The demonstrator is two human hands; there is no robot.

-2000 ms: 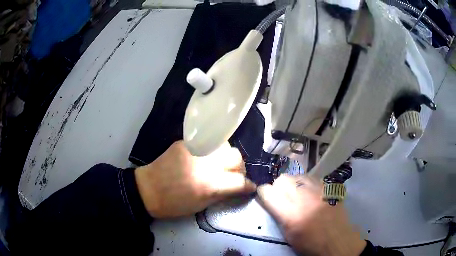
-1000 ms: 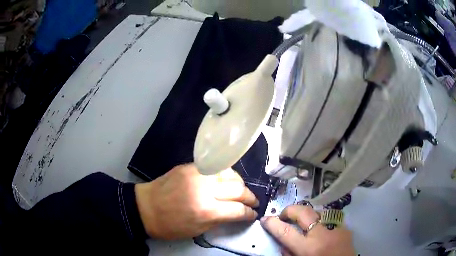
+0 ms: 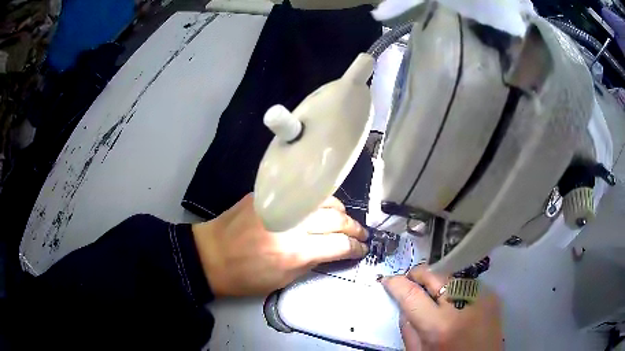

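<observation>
The dark garment piece [image 3: 264, 116] lies on the machine table, from the back edge down to the presser foot [image 3: 381, 245]. A pale stitch line shows at its lower left edge. My left hand [image 3: 284, 247] presses on the cloth just left of the foot; its fingertips touch the cloth edge, and the lamp shade hides part of the hand. My right hand [image 3: 438, 308] is right of and below the foot, thumb and index finger close together near a dark thread over the pale bed. Whether it grips the thread is unclear.
The cream lamp shade [image 3: 316, 154] hangs over the cloth. The large machine head [image 3: 473, 130] stands at the right, with a ribbed knob [image 3: 461, 291] just above my right hand. The worn white table [image 3: 137, 130] extends left. Blue material [image 3: 89, 31] lies beyond it.
The garment piece has shifted away from my body, and my left hand has moved up beside the foot. My right hand has moved slightly right, off the cloth. A dark thread now shows across the bed.
</observation>
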